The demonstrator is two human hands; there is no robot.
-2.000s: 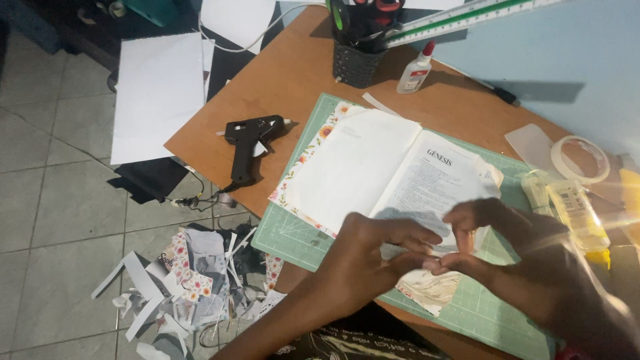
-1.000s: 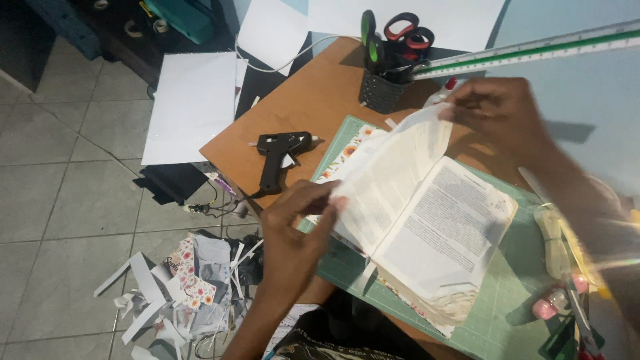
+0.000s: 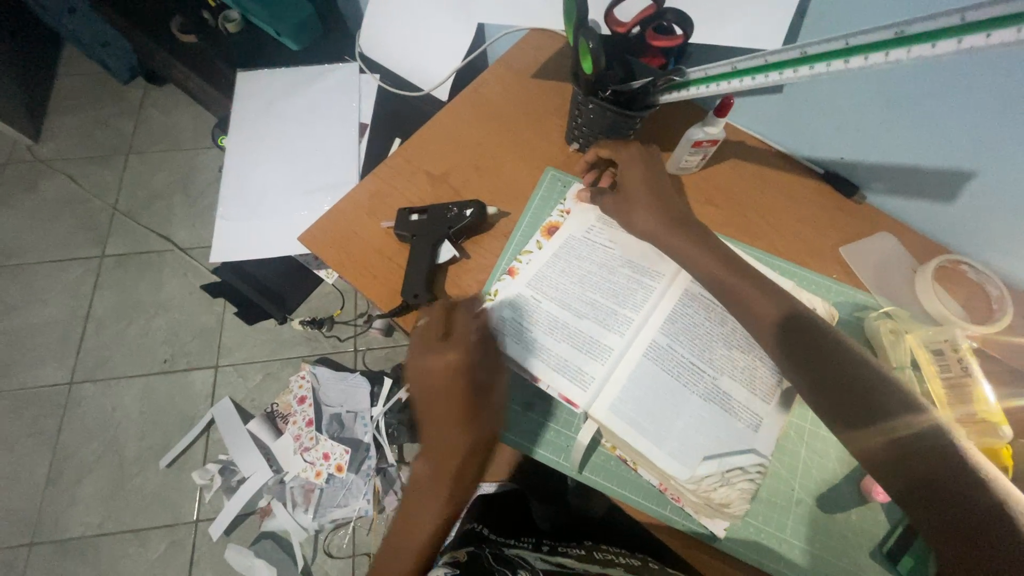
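Observation:
An open book with printed pages (image 3: pixel 680 360) and a floral cover edge lies on a green cutting mat (image 3: pixel 808 472). At the top left corner of its left page, my right hand (image 3: pixel 624 184) rests with curled fingers; whether they pinch the paper is unclear. My left hand (image 3: pixel 456 352), blurred, is beside the book's lower left edge, and its grip cannot be made out. Just beyond it lies a black hot glue gun (image 3: pixel 424 240). The book's lower right page corners are ragged and curled. A ribbon marker (image 3: pixel 586 444) hangs from the bottom of the spine.
A black basket cup (image 3: pixel 604 120) with scissors and a long ruler (image 3: pixel 840 60) stands near a glue bottle (image 3: pixel 700 142). A tape roll (image 3: pixel 962 294) and yellow-clear packages (image 3: pixel 952 384) lie right. White sheets (image 3: pixel 292 160) are left; paper scraps (image 3: pixel 320 448) lie below.
The leaves held up between both hands one second ago now lie flat on the left side. Two seconds ago, the book showed a title page and my hands were together over its lower part.

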